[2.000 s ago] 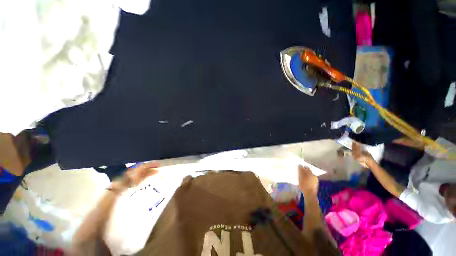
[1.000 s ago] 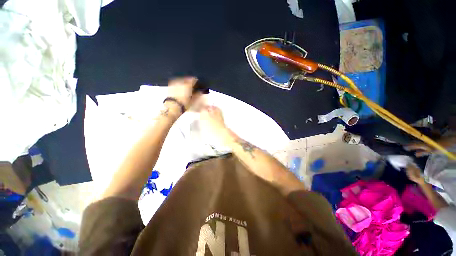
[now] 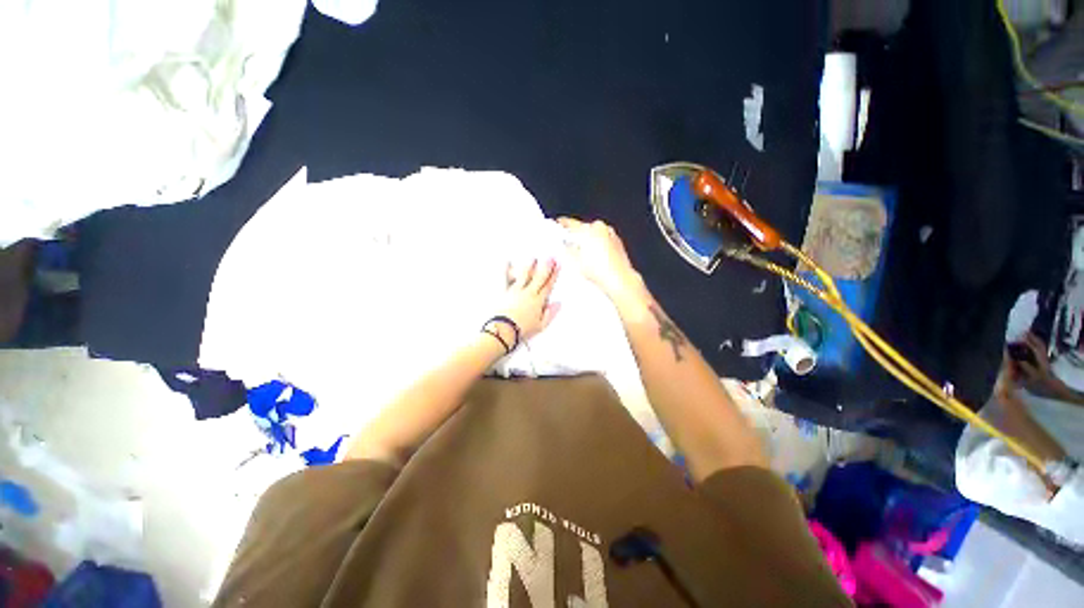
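Observation:
A white fabric panel [image 3: 345, 261] lies on the black table cover [image 3: 476, 95] against my body, its near part hanging over the front edge. My left hand [image 3: 533, 297] lies on the panel with its fingers spread. My right hand [image 3: 594, 252] is at the panel's right edge, fingers bent onto the fabric; whether it pinches the edge is not clear. The steam iron [image 3: 701, 220], with an orange-brown handle and blue top, stands to the right of my right hand, touched by neither hand.
A white fabric pile [image 3: 131, 107] lies at the far left. The yellow hose [image 3: 886, 350] runs to the lower right. Right of the iron are a blue iron rest [image 3: 846, 238] and a paper roll [image 3: 799, 356]. Another person's hands [image 3: 1028, 368] show at the right edge.
The panel has come up from the table's front edge and now lies spread on the cover. My hands have moved from its far edge to its right part.

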